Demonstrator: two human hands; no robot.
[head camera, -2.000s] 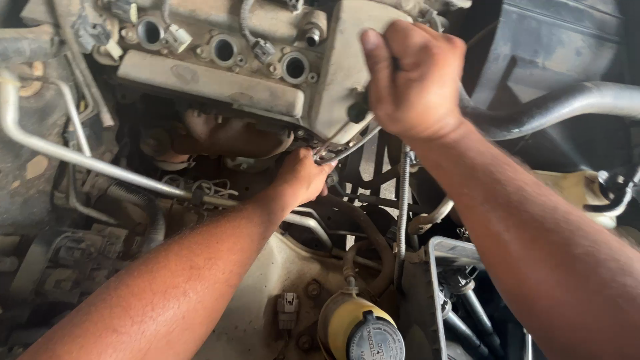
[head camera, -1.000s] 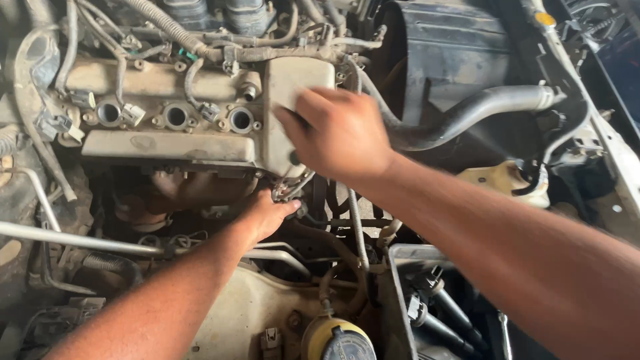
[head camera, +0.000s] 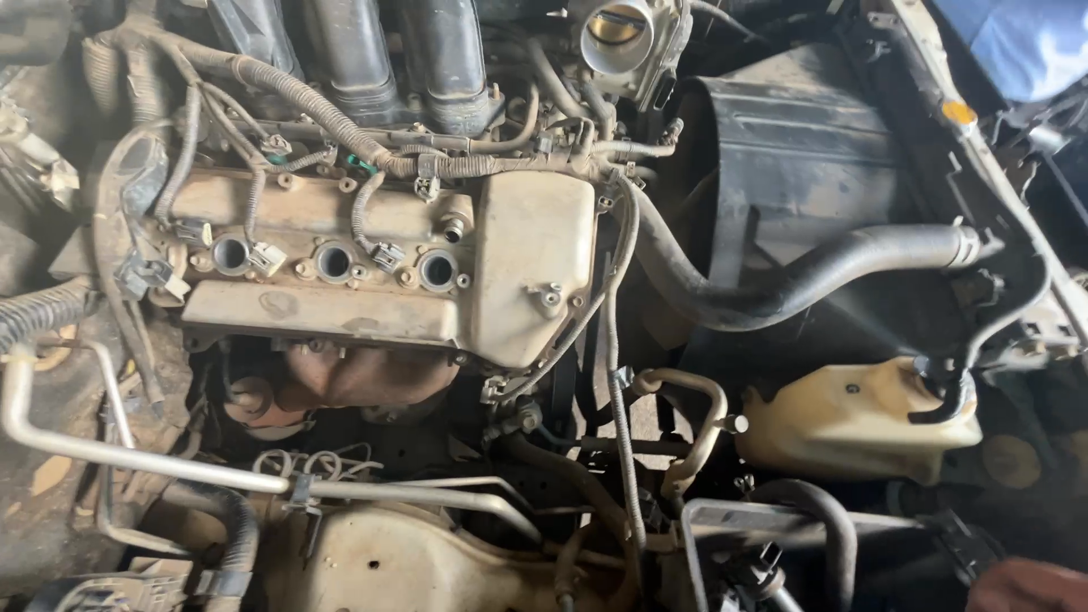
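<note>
My left hand is out of view. At the bottom right corner a blurred reddish-brown shape (head camera: 1033, 586) shows, perhaps part of my right hand; whether it holds anything is hidden. The dusty valve cover (head camera: 323, 310) of a car engine spans the left centre, joined to a pale timing-end cover (head camera: 535, 255). Three open spark plug wells (head camera: 334, 261) are visible, with unplugged wiring connectors (head camera: 388, 255) beside them. Below the cover sits a rusty exhaust manifold part (head camera: 365, 374). Near the lower right, a grey-rimmed tray (head camera: 693, 544) holds dark-topped parts (head camera: 765, 578).
A black radiator hose (head camera: 765, 302) curves right, past the black fan shroud (head camera: 799, 161). A yellowed plastic reservoir (head camera: 850, 416) is at right. A metal pipe (head camera: 153, 463) crosses the lower left above a pale inner fender panel (head camera: 382, 557). A throttle body (head camera: 618, 38) is at the top.
Both hands have left the area by the timing-end cover, where the left hand reached below it and the right hand was above. The view has shifted.
</note>
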